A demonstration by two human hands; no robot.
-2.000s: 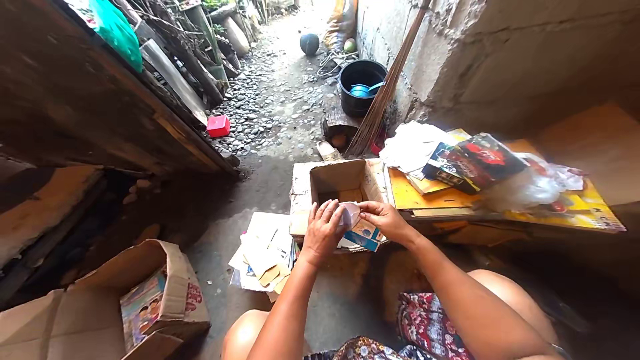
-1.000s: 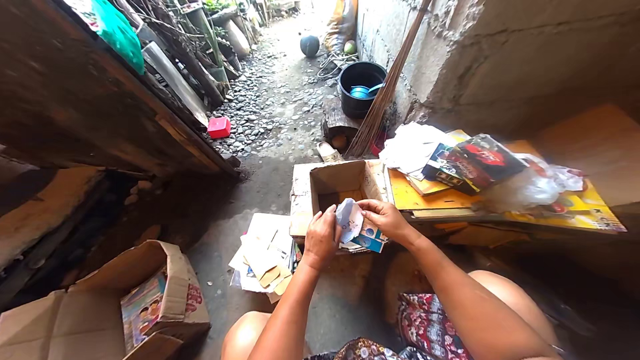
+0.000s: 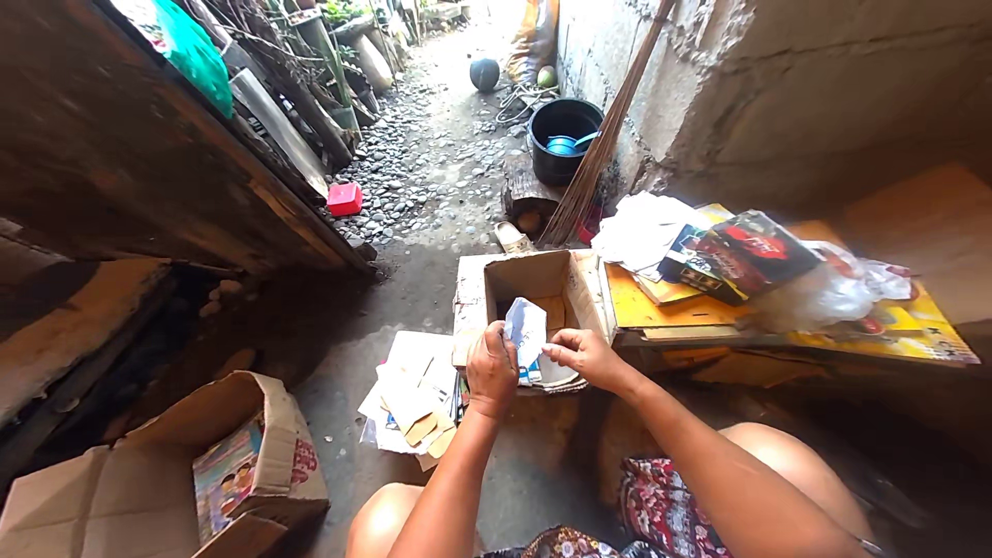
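Note:
My left hand (image 3: pixel 493 366) is closed on a folded white paper (image 3: pixel 527 329) with writing, held above the near part of an open cardboard box (image 3: pixel 471 298). On the paper's right side, my right hand (image 3: pixel 585 356) has its thumb and forefinger together at the edge; whether they pinch it is unclear. Below the paper a bit of blue-and-white printed paper (image 3: pixel 530 373) shows. A loose pile of papers and envelopes (image 3: pixel 411 391) lies on the ground left of the box.
At lower left, another cardboard box (image 3: pixel 279 434) holds printed books (image 3: pixel 229 477). White papers (image 3: pixel 647 229), dark printed covers (image 3: pixel 763 244) and clear plastic (image 3: pixel 845 287) lie on a yellow surface at right. Beyond are a stick broom (image 3: pixel 612 139), black bucket (image 3: pixel 546 167) and slipper (image 3: pixel 511 236).
The white paper stands more upright between my hands. My right hand has moved a little to the right. The blue printed paper shows less than one second ago.

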